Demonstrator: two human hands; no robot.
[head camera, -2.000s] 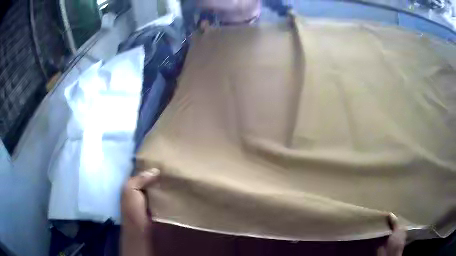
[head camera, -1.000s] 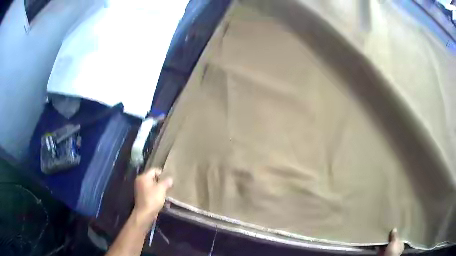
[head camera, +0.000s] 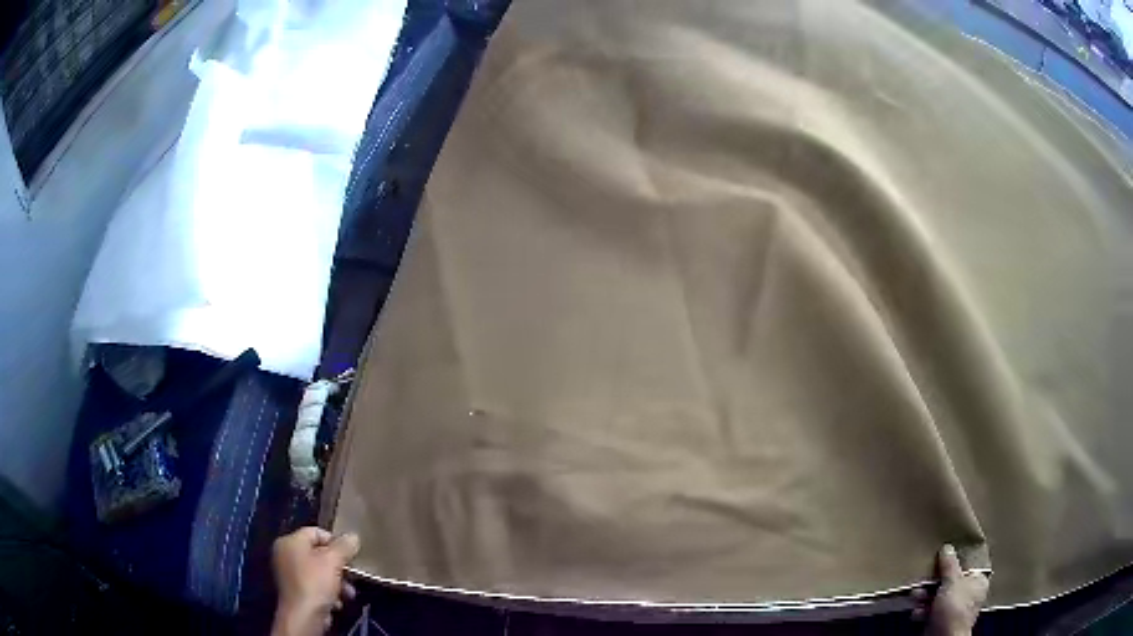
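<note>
A wide tan fabric ply (head camera: 596, 373) covers the table, with a large curved fold running across its right half. Its pale near edge curves along the table's front. My left hand (head camera: 313, 574) pinches the ply's near left corner. My right hand (head camera: 954, 594) pinches the near edge at the lower right, where the cloth is slightly bunched. Both hands are partly cut off by the bottom of the picture.
White paper sheets (head camera: 267, 199) lie left of the tan fabric. Dark blue fabric (head camera: 230, 485) lies below and beside them, with a clear packet of small items (head camera: 134, 470) on it. A pale roll-like bundle (head camera: 311, 432) lies near the fabric's left edge.
The view has tilted down from the far side of the table. The raised ply now lies lower, its near edge along the table front. Both hands keep hold; the fold has changed shape.
</note>
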